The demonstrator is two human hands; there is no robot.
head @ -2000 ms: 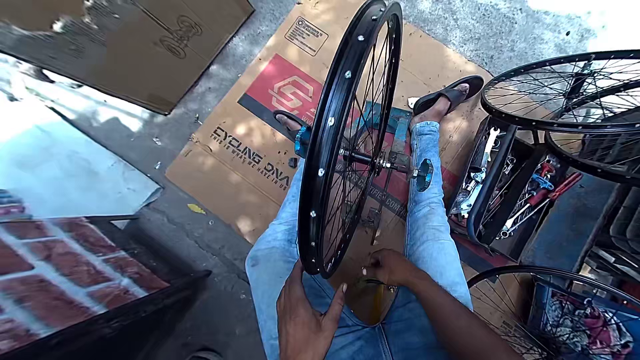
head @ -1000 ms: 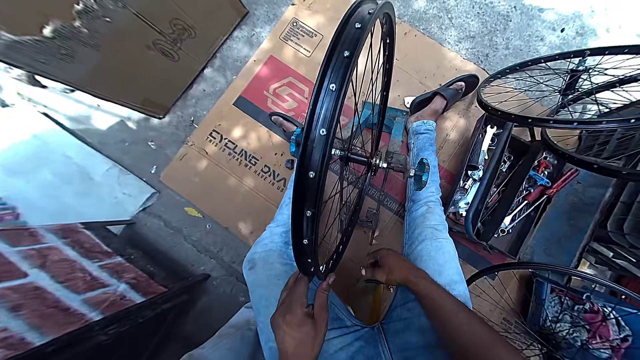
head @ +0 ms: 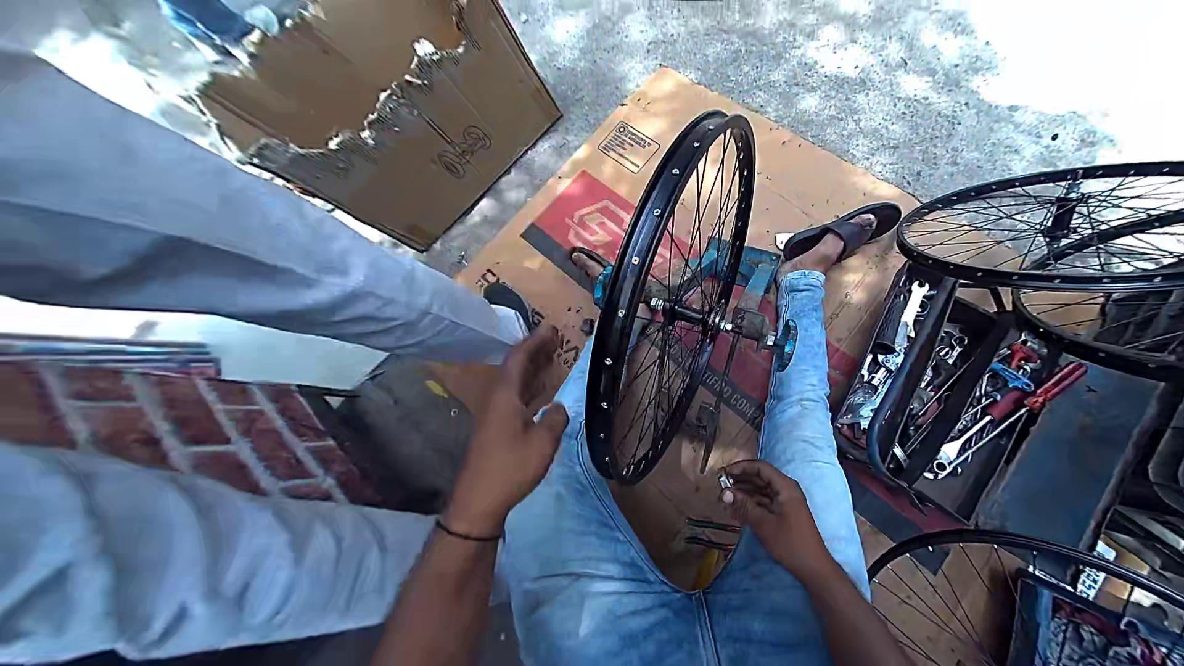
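Observation:
A black spoked bicycle wheel [head: 610,370] stands upright between my knees, its hub held at a teal metal stand [head: 760,268]. To the left of the rim, my left hand [head: 518,435] is raised with its fingers apart, holding nothing. My right hand [head: 772,509] is just right of the wheel's lower edge and pinches a small metal piece [head: 726,481], probably a spoke wrench. Below it, a tool with dark green handles [head: 710,535] lies on the cardboard between my thighs.
Printed cardboard [head: 814,157] covers the ground. An open toolbox [head: 874,435] holds wrenches and red-handled tools at right. Spoked wheels [head: 962,273] lie above it, with another rim [head: 962,535] below. A person's grey trouser leg [head: 277,250] crosses from the left near my left hand.
My left hand has come off the bottom of the rim and moved up and left. A person in grey trousers now stands close at left. My right hand stays low beside the wheel.

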